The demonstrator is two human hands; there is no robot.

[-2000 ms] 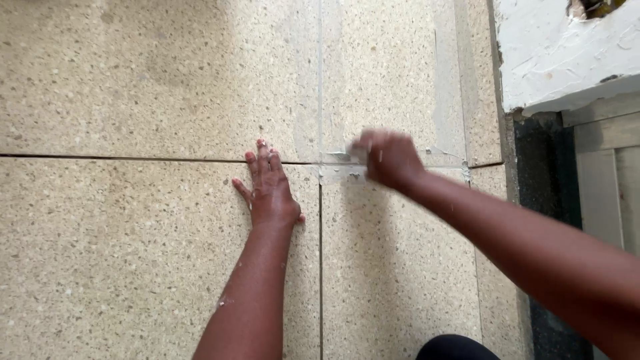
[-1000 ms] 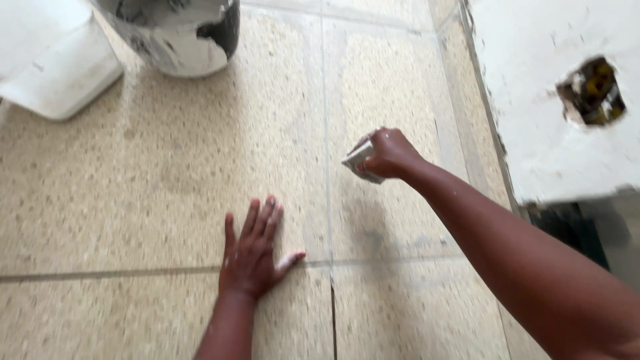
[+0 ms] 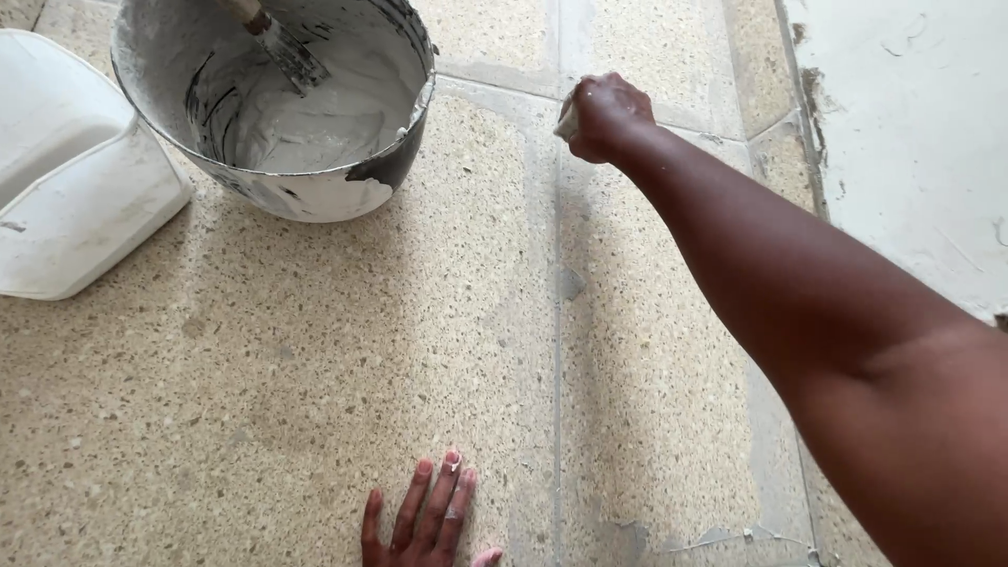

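My right hand [image 3: 610,118] is closed around a small pale tool; only its grout-smeared edge shows, so its kind is unclear. It is over a grouted joint between speckled terrazzo floor tiles [image 3: 315,378]. My left hand [image 3: 425,520] rests with fingers spread on a tile at the bottom, with white smears on the fingertips, holding nothing. At the upper left stands a dark bucket [image 3: 315,193] of wet grey-white grout [image 3: 323,126], with a wooden-handled tool [image 3: 279,47] standing in it.
A cut white plastic container [image 3: 94,213] lies left of the bucket. A white plastered surface [image 3: 906,142] borders the tiles at the right. Grout smears run along the joints, with a ragged ridge [image 3: 732,538] near the bottom right.
The view has shifted strongly, bringing the bucket and container further in. My right hand has moved from the cross joint near my left hand to farther up the long joint, still closed on the tool.
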